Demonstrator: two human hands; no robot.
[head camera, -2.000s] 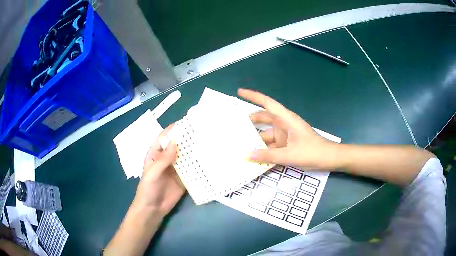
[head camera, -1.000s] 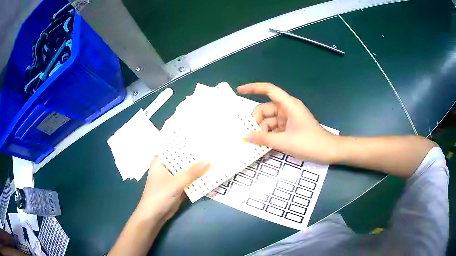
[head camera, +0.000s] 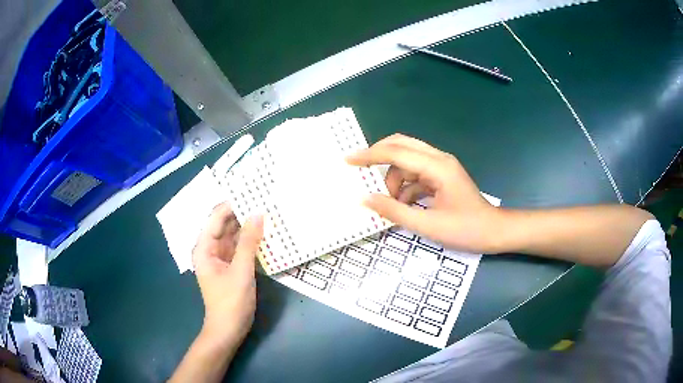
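Observation:
A stack of small-print label sheets (head camera: 307, 191), white with rows of tiny dark and reddish marks, is held in both hands. Its middle is washed out by glare. My left hand (head camera: 228, 258) grips its lower left edge between thumb and fingers. My right hand (head camera: 442, 198) holds its right edge, thumb and forefinger on the top face, other fingers curled. A large-print label sheet (head camera: 430, 295) with black-outlined rectangles lies on the green bench, partly under the stack. Small white paper pieces (head camera: 180, 217) lie at the left, partly covered, beside a narrow paper strip (head camera: 234, 155).
A blue plastic bin (head camera: 127, 120) with black and light-blue parts stands at upper left by a grey metal post (head camera: 180, 63). A thin metal strip (head camera: 457, 61) lies near the white rail (head camera: 337, 66). A bottle (head camera: 56, 305), printed sheets (head camera: 78, 355) and part of another person show at lower left.
My left hand has shifted left and up to the stack's lower left edge. The right forefinger has come down onto the stack. The printed rows are more exposed, and the view has shifted slightly.

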